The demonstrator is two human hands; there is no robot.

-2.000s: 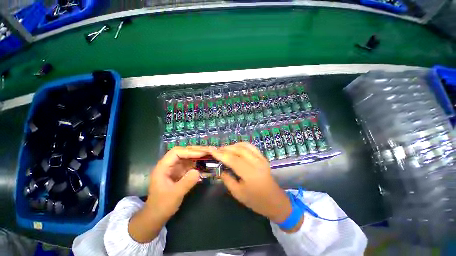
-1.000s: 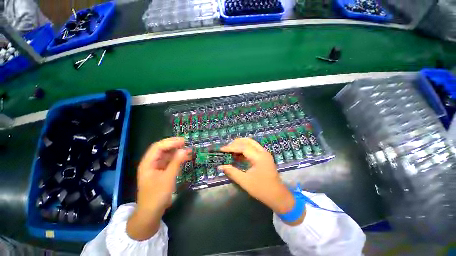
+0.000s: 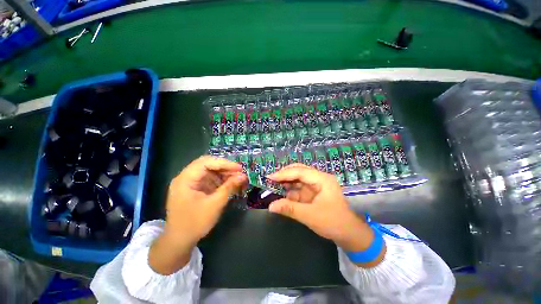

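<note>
My left hand and my right hand meet in front of the blister tray's near edge. Between their fingertips is a small green circuit board, tilted. A glossy black housing shows just below it, by my right fingers. Red wire shows faintly near the housing. Whether board and housing are joined is too blurred to tell. A blue wrist strap is on my right wrist. The clear blister tray holds two rows of green boards.
A blue bin of black housings is at left. A stack of empty clear trays is at right. Beyond the pale rail runs the green belt, with a few black part-built units on it.
The green board has gone from lying flat between my hands to tilted, and the black housing shows below it. My hands are closer together. The camera view has shifted.
</note>
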